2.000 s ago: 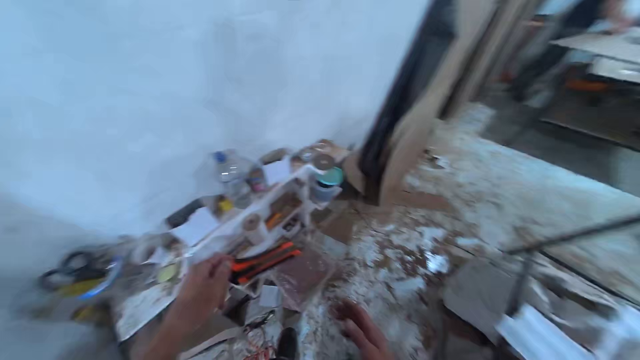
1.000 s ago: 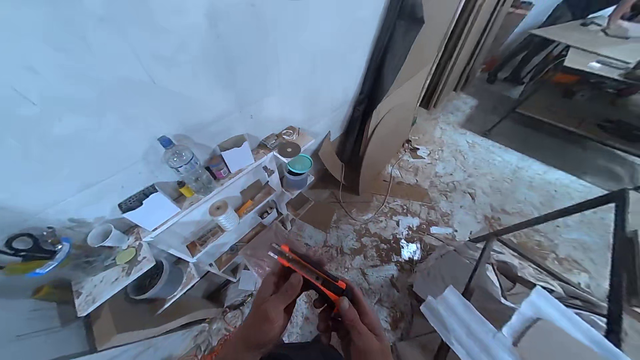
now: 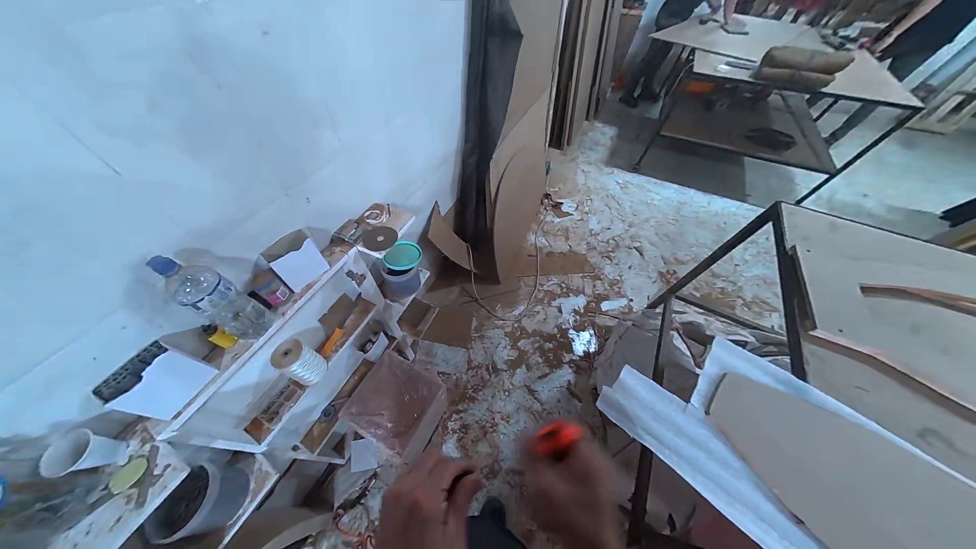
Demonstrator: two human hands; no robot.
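My right hand [image 3: 576, 492], blurred by motion, is closed around an orange-and-black hand tool [image 3: 559, 440]; only its bright orange end shows above the fingers. Beside it on the left, at the bottom of the head view, my left hand [image 3: 428, 499] has curled fingers. A small dark shape shows at its fingertips, and whether it holds anything is unclear. Nearest to the left hand is a clear plastic-wrapped package [image 3: 396, 404] by a white shelf unit [image 3: 221, 408]. On that unit are a spool of white cord [image 3: 300, 361] and a tub with a green lid [image 3: 402, 259].
A plastic bottle [image 3: 206, 290] stands by the wall. Cups and containers crowd the lower left. Scraps litter the floor [image 3: 518, 366]. At right is a metal-framed table [image 3: 877, 252] beside white foam sheeting [image 3: 671, 427]. People are at a far table [image 3: 762, 38].
One second ago both hands held the orange-and-black tool together; now they are apart and it is in my right hand. The view has swung right, showing more of the tables.
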